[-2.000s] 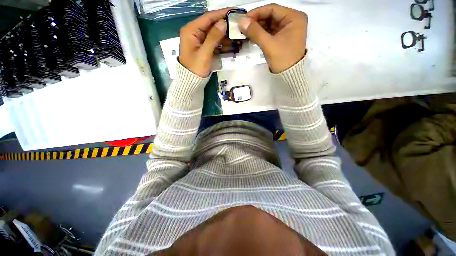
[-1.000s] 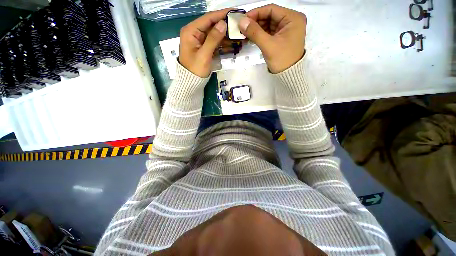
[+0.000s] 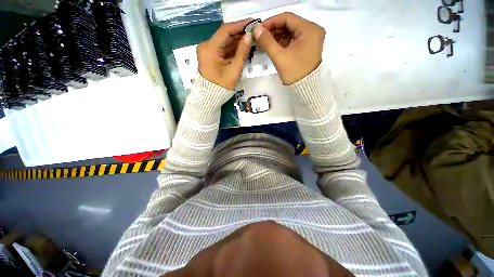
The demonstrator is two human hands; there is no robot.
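Note:
My left hand (image 3: pixel 225 54) and my right hand (image 3: pixel 292 47) meet near the top of the view, thumbs together on a small display module (image 3: pixel 252 25). Its dark rim shows above the thumbs and a dark tail hangs below; the fingers cover most of it. A second display module (image 3: pixel 259 104) with a pale face, black frame and flex cable (image 3: pixel 242 101) lies below the hands on the white work sheet (image 3: pixel 279 111). A white sheet with pale squares (image 3: pixel 184 63) lies under my hands, partly hidden by them.
At the left a white tray (image 3: pixel 103 121) holds dense dark rows of stacked modules (image 3: pixel 59 48). Clear plastic packs (image 3: pixel 187 12) lie at the far side. Several modules (image 3: pixel 440 45) lie at the far right. Brown clothing of a person (image 3: pixel 449 162) shows at the right.
The held module has tilted, so its pale face shows much less. My hands have shifted slightly, with the thumbs closer together.

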